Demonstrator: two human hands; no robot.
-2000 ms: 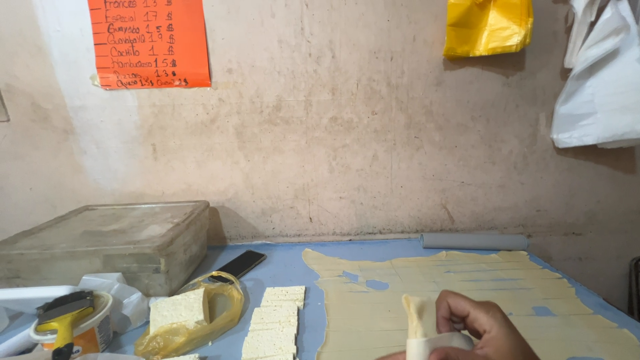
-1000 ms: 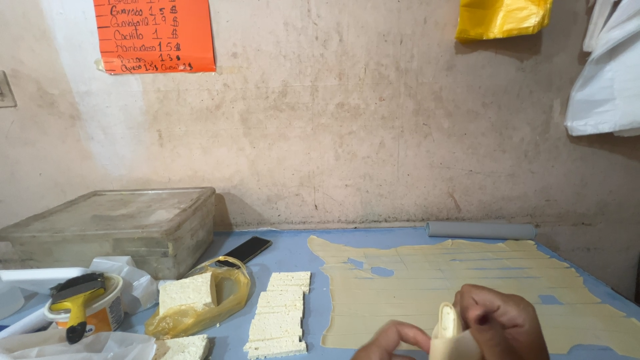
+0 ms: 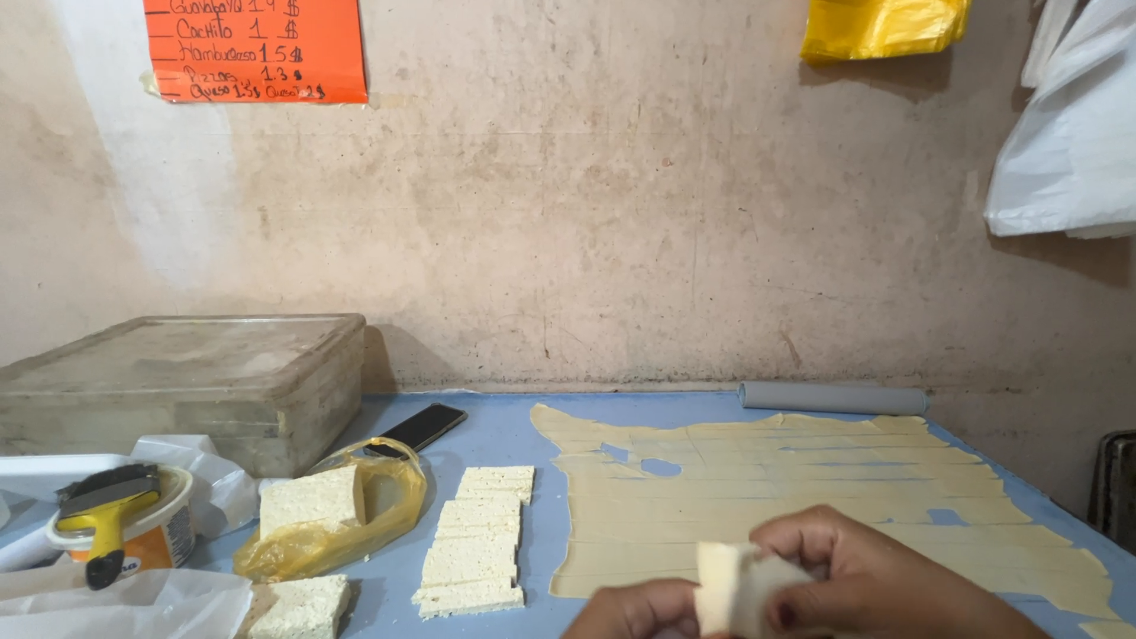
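Observation:
At the bottom edge, right of centre, my left hand and my right hand together hold a small piece wrapped in pale dough; its right side is blurred and its lower end is out of frame. Behind them a thin dough sheet, cut into strips and with a few holes, lies on the blue table. Left of the sheet, slices of white cheese stand in a row. A block of white cheese sits in a yellowish plastic bag.
A brush with a yellow handle rests on a plastic tub at left. Behind are a lidded plastic box and a smartphone. Another cheese piece lies in front. A grey tube lies by the wall, under hanging bags.
Both hands keep hold of the dough-wrapped piece and have turned it; the opening with filling seen at its top one second ago no longer shows.

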